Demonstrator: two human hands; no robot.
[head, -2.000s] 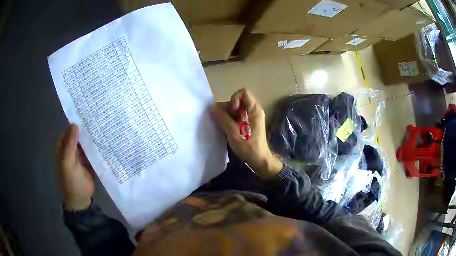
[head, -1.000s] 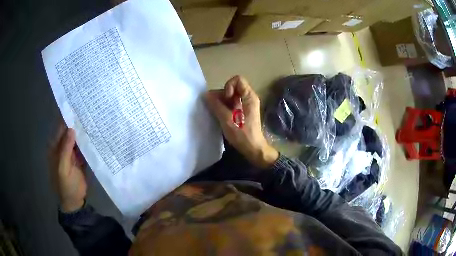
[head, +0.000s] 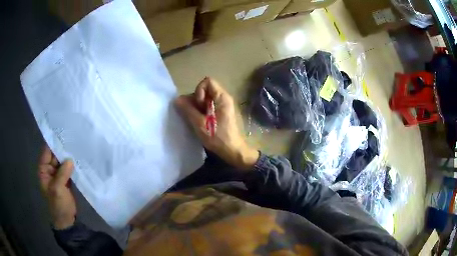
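Observation:
A large white packing list (head: 115, 115) is held up in front of me; its printed table is blurred and faint. My left hand (head: 59, 187) grips the sheet's lower left edge with the thumb over it. My right hand (head: 218, 125) pinches the sheet's right edge between thumb and finger and also holds a red pen (head: 211, 119) against the palm, pointing down. Both hands are bare, with dark sleeves.
Clear plastic sacks of dark goods (head: 285, 95) with a yellow slip (head: 328, 88) lie on the tiled floor to the right. Brown cartons (head: 235, 22) stand along the top. A red plastic stool-like object (head: 415, 98) is at the far right.
The sheet and both hands have shifted left in view, and the left hand sits lower. The floor goods, cartons and red object have moved up and left in view. The printed table has blurred.

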